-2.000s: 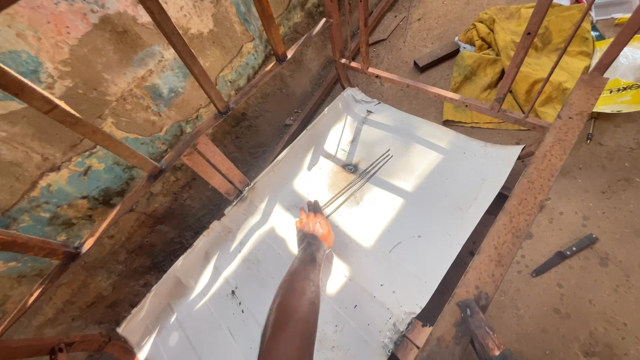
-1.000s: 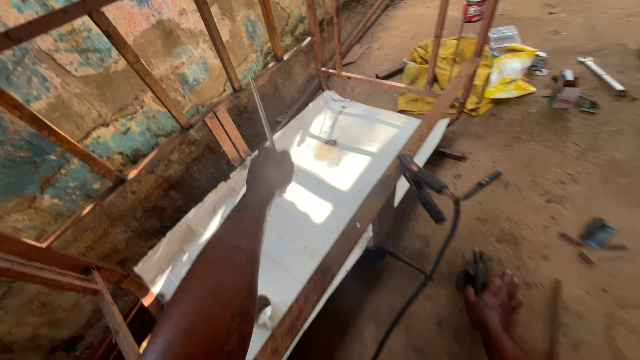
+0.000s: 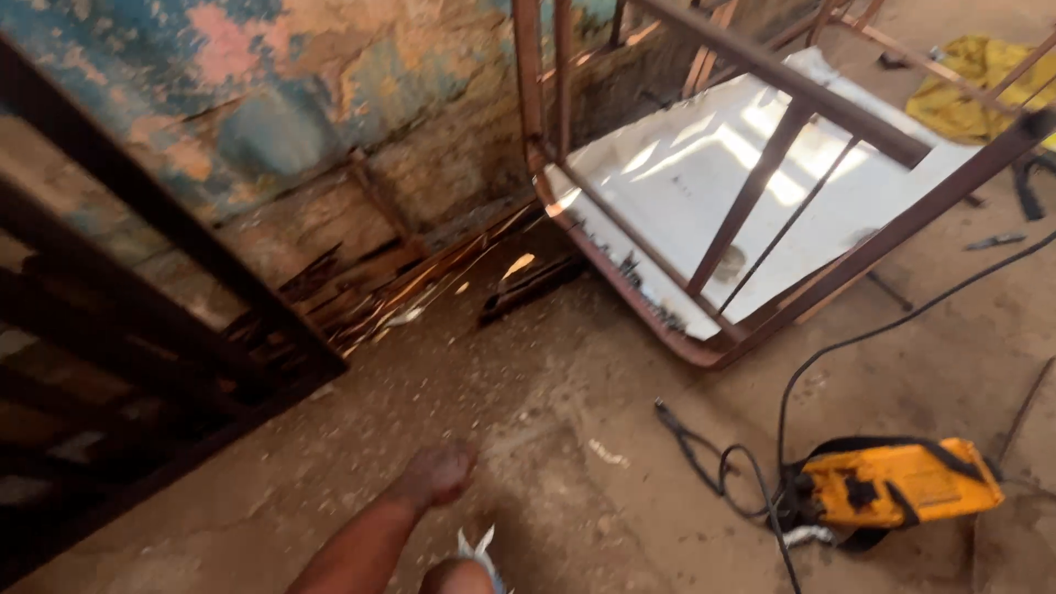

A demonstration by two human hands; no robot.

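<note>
My left hand (image 3: pixel 441 474) hangs low over the concrete floor at the bottom centre, left of a bent knee (image 3: pixel 458 577). Blur hides whether its fingers are closed, and no object shows in it. My right hand is out of view. To the upper right of the left hand stands a brown metal frame (image 3: pixel 813 301) with a white sheet (image 3: pixel 693 194) lying inside it. An orange welding machine (image 3: pixel 907 487) with black straps and cables sits on the floor at the lower right, beside a cable clamp (image 3: pixel 689 437).
Dark metal bars (image 3: pixel 177 231) rise at the left edge. Metal scraps (image 3: pixel 388 289) lie along the foot of a peeling painted wall (image 3: pixel 280 107). A black cable (image 3: pixel 833 342) runs over the floor at the right, and a yellow cloth (image 3: pixel 965 91) lies at the upper right.
The view has swung left and down. My left hand, which held thin rods over the white sheet, is now low over the floor. My right hand has gone out of view.
</note>
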